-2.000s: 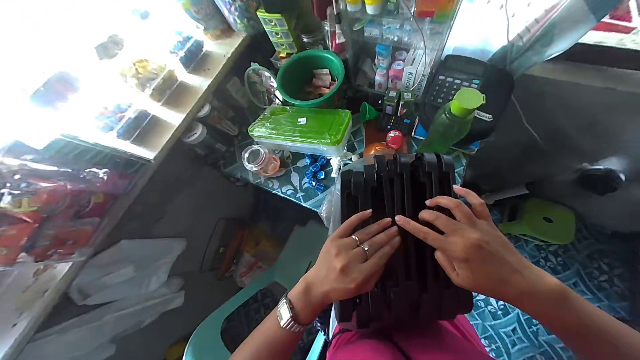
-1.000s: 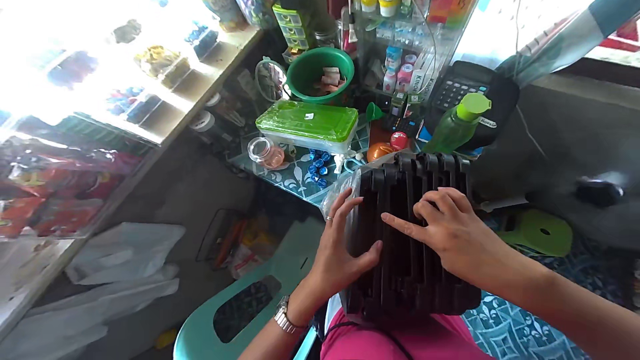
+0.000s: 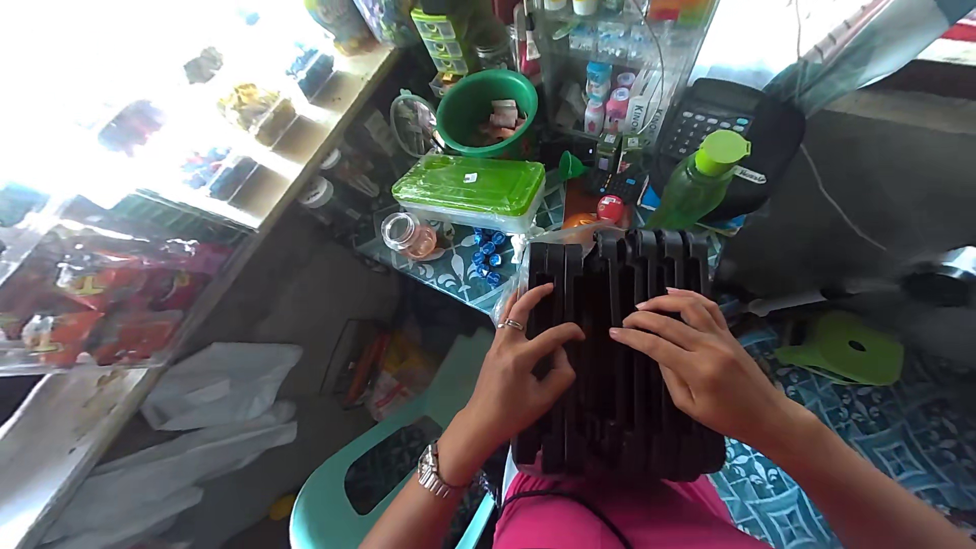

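Several black plastic cases or trays (image 3: 618,450), standing on edge side by side, rest on my lap against the table edge. My left hand (image 3: 526,366), with a ring and a metal watch, lies on the left ones, its index finger and thumb bent over their edges. On the right ones rests my right hand (image 3: 694,358), its fingertips touching the edges around a dark gap near the middle. A clear plastic bag (image 3: 512,293) shows behind the left side of the stack. The undersides of my fingers are partly hidden.
The patterned table (image 3: 450,278) holds a green-lidded box (image 3: 473,187), a green bowl (image 3: 488,114), a glass jar (image 3: 409,235), blue-wrapped pieces (image 3: 488,255), a green bottle (image 3: 701,179) and a calculator (image 3: 709,122). A teal plastic chair (image 3: 328,488) stands lower left; a glass-topped counter (image 3: 305,152) runs along the left.
My left hand has moved from beside my right hand near the middle to the left part of the stack. A wider dark gap shows between the black pieces.
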